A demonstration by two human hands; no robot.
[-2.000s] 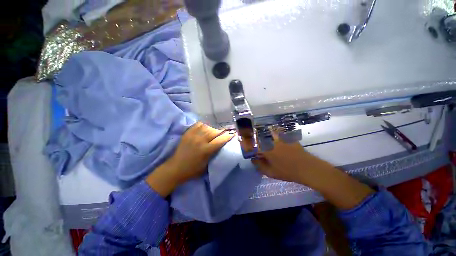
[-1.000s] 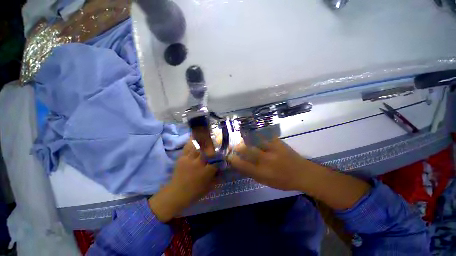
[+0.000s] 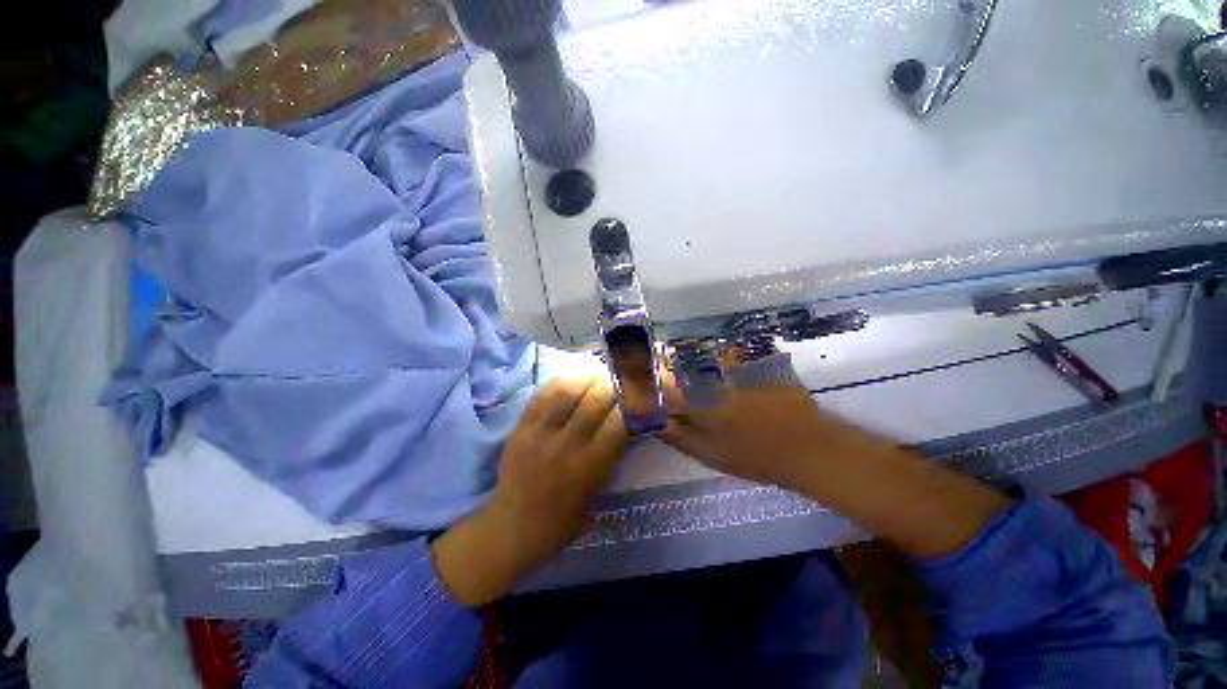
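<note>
A large light blue garment piece [image 3: 323, 323] lies heaped on the white table, left of the sewing machine head [image 3: 767, 148]. Its right edge runs toward the needle area. My left hand [image 3: 559, 458] is at the needle area with its fingertips beside the shiny take-up guard [image 3: 630, 343]. My right hand [image 3: 740, 428] is just right of the guard, its fingertips near those of my left hand. The guard and metal parts hide the fingertips, the presser foot and whatever cloth is between them. I cannot tell what either hand holds.
Thread snips [image 3: 1070, 361] lie on the table at the right. A grey ruler strip [image 3: 673, 516] runs along the front edge. Pale cloth [image 3: 81, 444] hangs at the far left. A brown shiny packet [image 3: 310, 67] lies behind the garment. Red cloth [image 3: 1144, 518] shows below right.
The cloth flap that hung over the front edge between my hands is gone from there. The garment lies flatter on the left. My left hand has turned more upright beside the needle area. The camera view has shifted.
</note>
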